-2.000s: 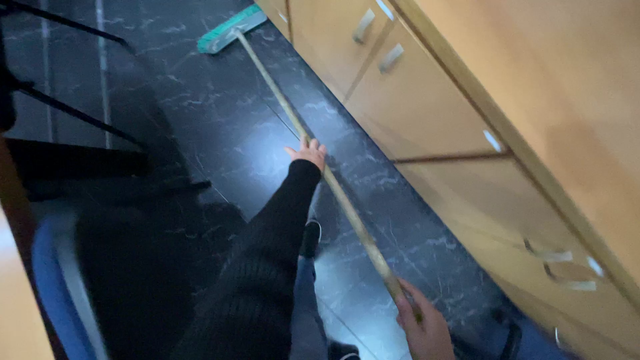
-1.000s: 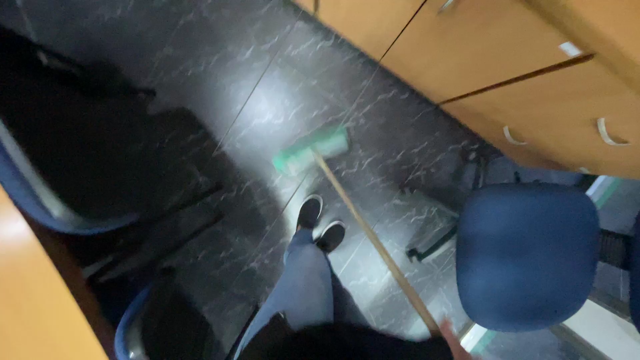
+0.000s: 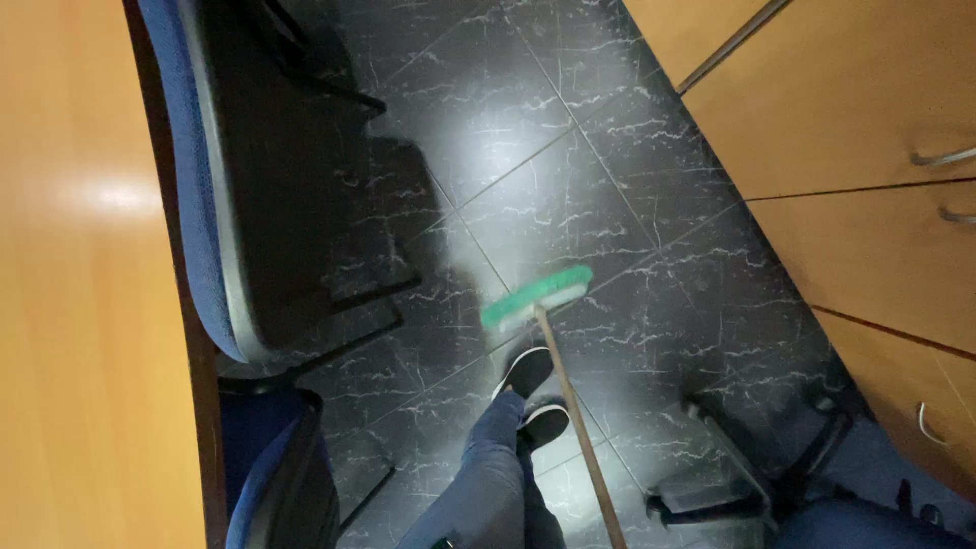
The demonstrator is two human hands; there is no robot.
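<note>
A push broom with green bristles and a pale head [image 3: 537, 297] rests on the dark marbled tile floor [image 3: 526, 160], just beyond my black shoes [image 3: 528, 370]. Its wooden handle [image 3: 581, 427] slopes down past my jeans on the right and leaves the frame at the bottom edge. Neither my left hand nor my right hand shows in this view, so the grip on the handle is hidden.
Blue chairs [image 3: 200, 183] stand at the left beside a wooden table [image 3: 84, 252]. Wooden cabinets with metal handles [image 3: 854, 114] line the right side. At the lower right are a swivel chair's blue seat [image 3: 846, 522] and its black wheeled base [image 3: 762, 488].
Two seconds ago both hands were on the broom handle; one second ago a hand showed at its lower end. Now both are out of frame. The broom head lies nearer my feet than two seconds ago.
</note>
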